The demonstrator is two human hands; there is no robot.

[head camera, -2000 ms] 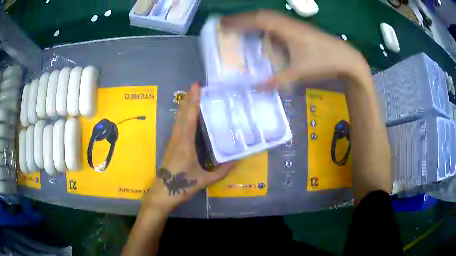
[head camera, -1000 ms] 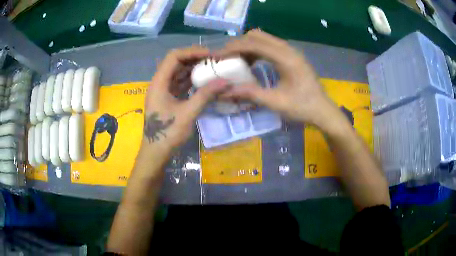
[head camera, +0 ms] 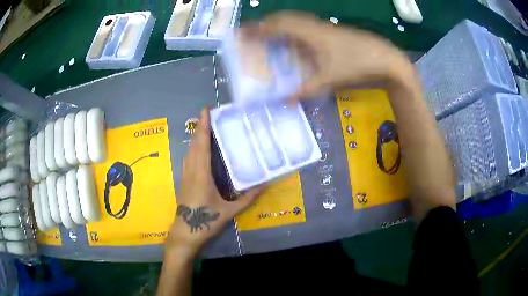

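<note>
A white three-hollow tray [head camera: 267, 144] lies tilted near the middle of the board, its hollows empty. My left hand [head camera: 200, 196] is at its left and lower edge, thumb along the left side, partly behind the tray; a dark shape shows between hand and tray. My right hand [head camera: 341, 55] is blurred above and holds another tray [head camera: 246, 69], also blurred, with a beige piece apparently in it. Where the two trays meet is hard to tell. Two rows of white oblong units [head camera: 69, 139] lie at the left.
Two filled trays, one at far left [head camera: 120, 40] and one nearer [head camera: 202, 23], sit on the green belt. A loose white unit [head camera: 408, 10] is at upper right. Tray stacks [head camera: 463, 72] stand at right. A clear bulk tray [head camera: 14, 191] of white units is at far left.
The white unit between my hands is no longer visible. My right hand has moved up and right, holding a blurred tray. My left hand has moved down beside the empty tray. The belt trays have shifted left.
</note>
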